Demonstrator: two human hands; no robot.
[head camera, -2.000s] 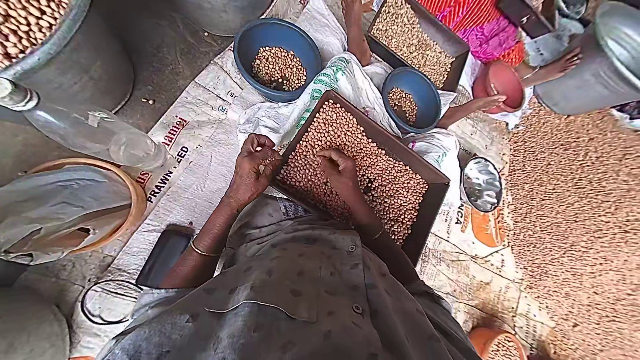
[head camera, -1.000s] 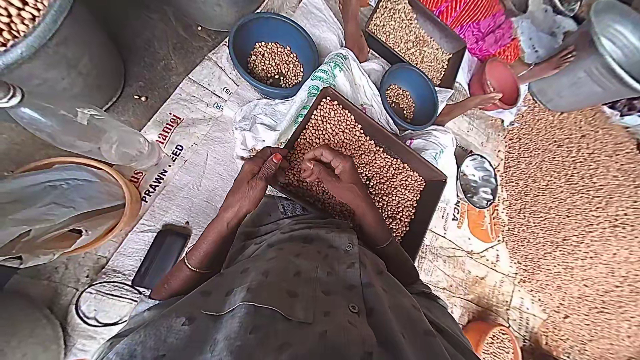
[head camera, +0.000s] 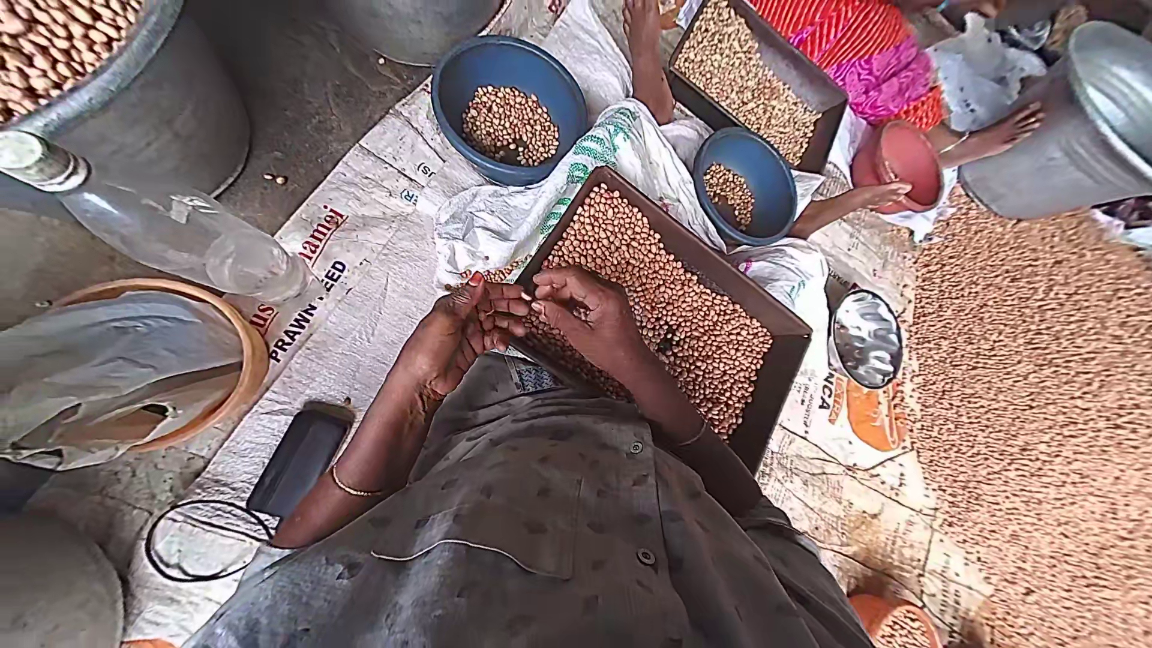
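Observation:
A dark rectangular tray (head camera: 785, 360) full of reddish-brown nuts or beans (head camera: 711, 351) lies just ahead of my body. My left hand (head camera: 463, 333) is palm up beside the tray's near left corner, fingers loosely curled; whether anything rests in it cannot be told. Over that corner, my right hand (head camera: 589, 315) has its fingertips pinched near the left fingers, with a small pale piece between the hands. White woven sacking (head camera: 486, 225) lies beside the tray. Past it stand a blue bowl (head camera: 450, 99) and a smaller blue bowl (head camera: 774, 211), each partly filled with nuts or beans.
Another person's feet (head camera: 648, 54) and a second filled tray (head camera: 832, 135) are beyond. Left are a plastic bottle (head camera: 180, 225), a lined round basket (head camera: 256, 351) and a black case (head camera: 301, 459). A large spread of nuts or beans (head camera: 1035, 360) covers the right side, near a metal bowl (head camera: 866, 337).
My left hand has turned from a more closed pose to palm up with its fingers spread. My right hand has shifted left, closer to it.

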